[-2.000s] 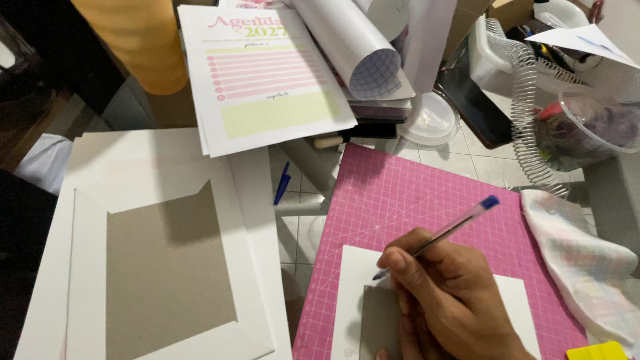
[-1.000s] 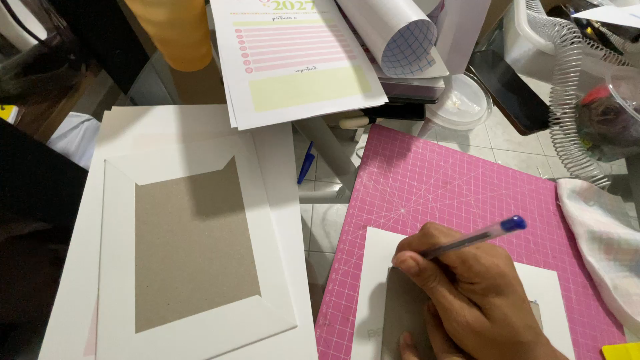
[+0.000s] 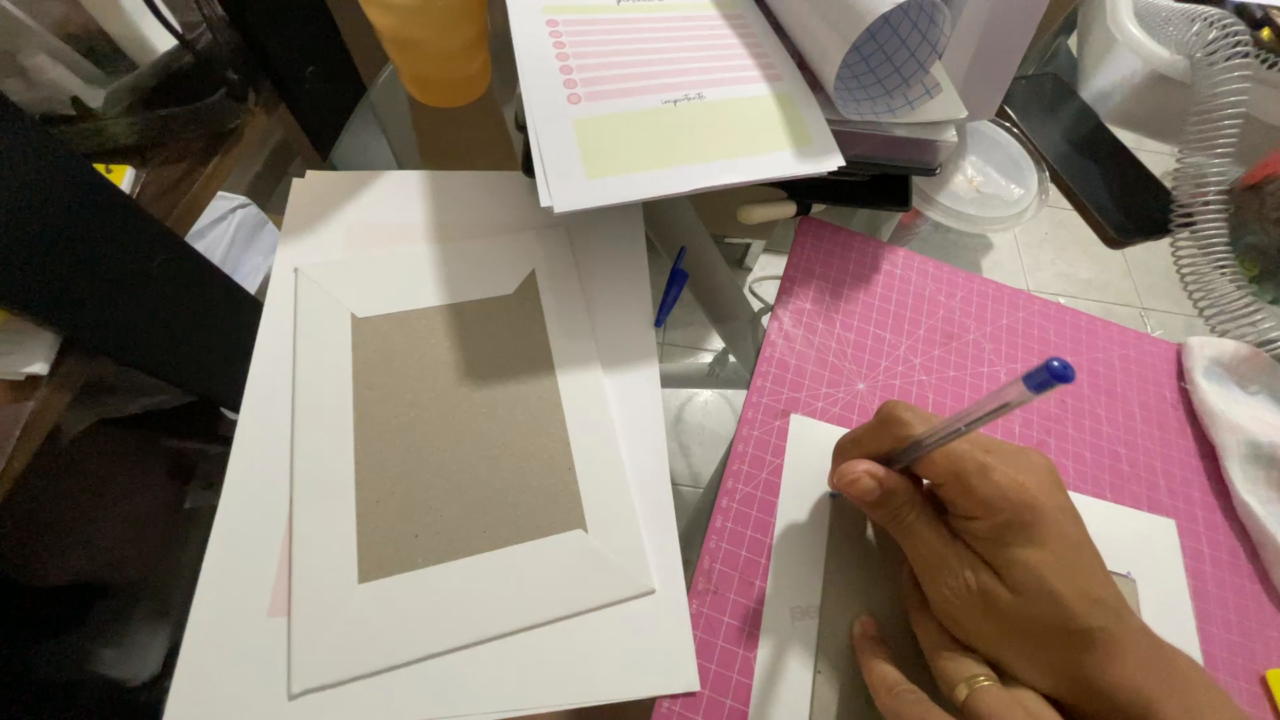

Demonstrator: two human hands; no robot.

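Note:
My right hand (image 3: 1000,520) holds a clear ballpoint pen (image 3: 965,420) with a blue end cap, its writing tip hidden by the fingers. It is at the upper left corner of a grey board (image 3: 840,600) lying on a white sheet (image 3: 1130,535). Beneath it, my left hand (image 3: 930,660), with a gold ring, rests its fingers apart on the board; most of this hand is hidden. Both pieces lie on a pink cutting mat (image 3: 960,300) with a white grid. To the left is a grey board with folded white paper borders (image 3: 460,420), on larger white sheets (image 3: 230,560).
Printed sheets (image 3: 690,130) and a roll of grid-backed material (image 3: 890,60) are at the top. A blue pen cap (image 3: 672,290) lies between sheets and mat. Behind the mat are a clear lid (image 3: 985,175), a dark phone (image 3: 1090,160) and a wire spiral coil (image 3: 1210,200). Cloth (image 3: 1235,430) touches its right side.
The pen's writing tip, visible two seconds ago, is now hidden by my right hand's fingers. That hand remains near the grey board's upper left corner. The view has shifted.

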